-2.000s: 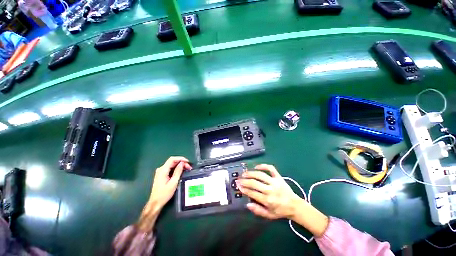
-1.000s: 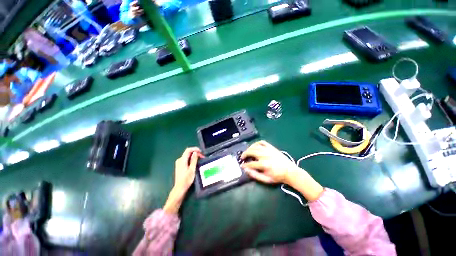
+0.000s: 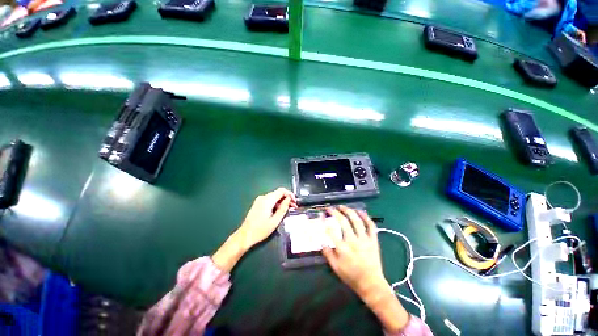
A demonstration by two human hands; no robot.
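Note:
A grey handheld display unit [image 3: 303, 237] lies flat before me with its screen lit white. My right hand [image 3: 351, 246] rests over its right part with spread fingers and covers the keypad. My left hand [image 3: 265, 213] is at its upper left corner, thumb and forefinger close together; whether they pinch something is too small to tell. A second grey unit [image 3: 334, 177] lies just beyond it, its dark screen showing a logo. A white cable [image 3: 398, 237] runs off to the right of the lit unit.
Black units [image 3: 145, 134] stand clustered at left. A shiny metal piece [image 3: 404, 174], blue unit [image 3: 486, 192], yellow ring [image 3: 476, 246] and white power strip [image 3: 539, 262] lie to the right. A green post [image 3: 295, 29] rises beyond; more units and a person's blue sleeve show across the bench.
The view has turned and shifted. My right hand has moved from the keypad's edge to lie flatter across the unit. The screen's green area no longer shows; the visible part is white.

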